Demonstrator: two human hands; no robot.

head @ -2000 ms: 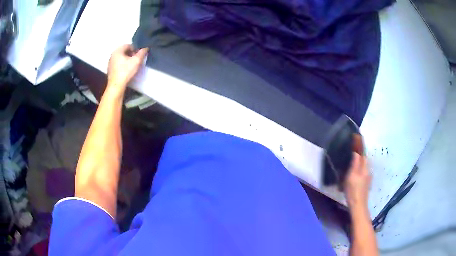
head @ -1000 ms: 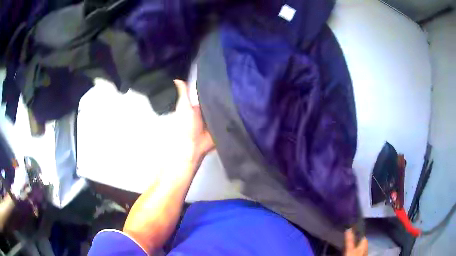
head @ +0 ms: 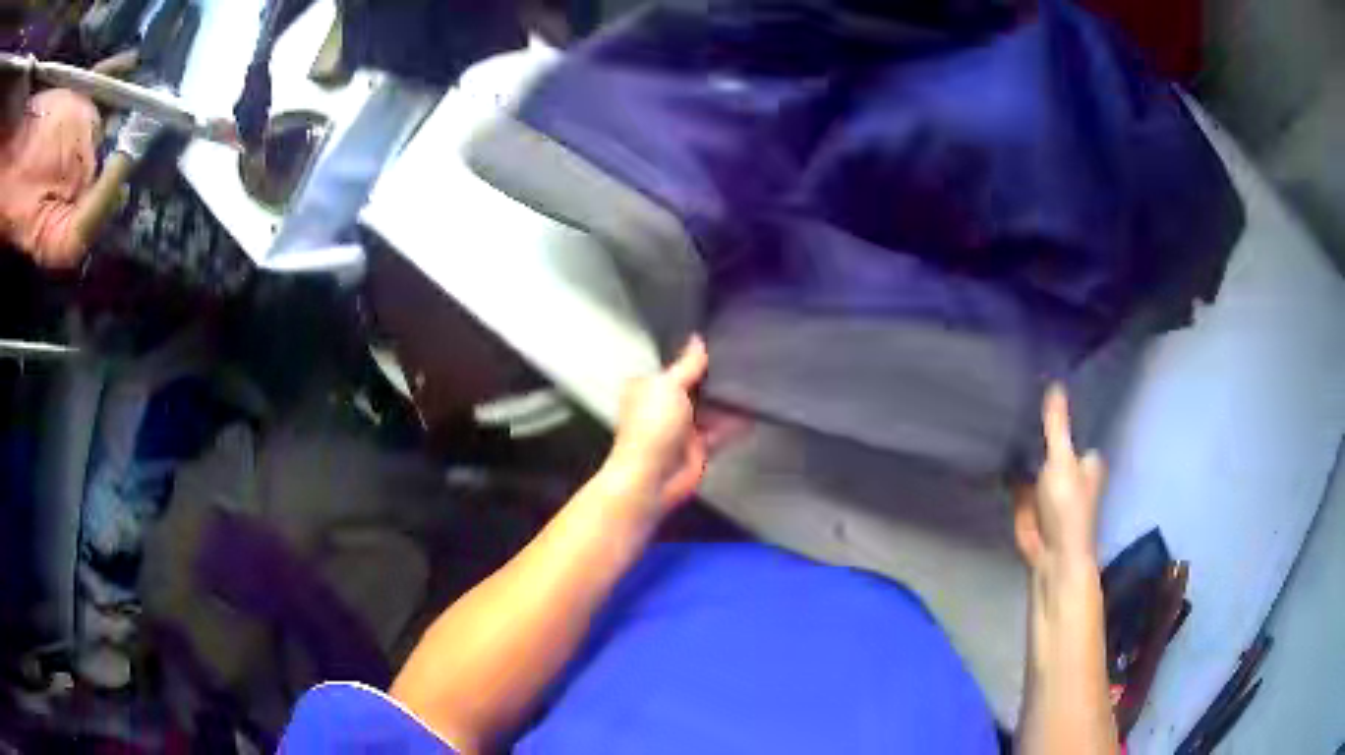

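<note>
A dark purple garment with a wide grey hem lies over the white table, its hem edge towards me. My left hand grips the hem at its middle, where the grey band bends. My right hand holds the hem near its right part, index finger extended on the cloth. The picture is blurred, so the fingertips under the cloth are hidden. The iron rests at the right table edge, partly hidden behind my right forearm.
Thin dark blades or strips lie right of the iron. The table's left edge runs diagonally. At upper left, a person in a pink top sits by another white work surface. Heaped cloth lies below left.
Two seconds ago my right hand held the iron on the hem; one second ago it was on the garment instead. Since then the garment has swung round, its hem now running across in front of me.
</note>
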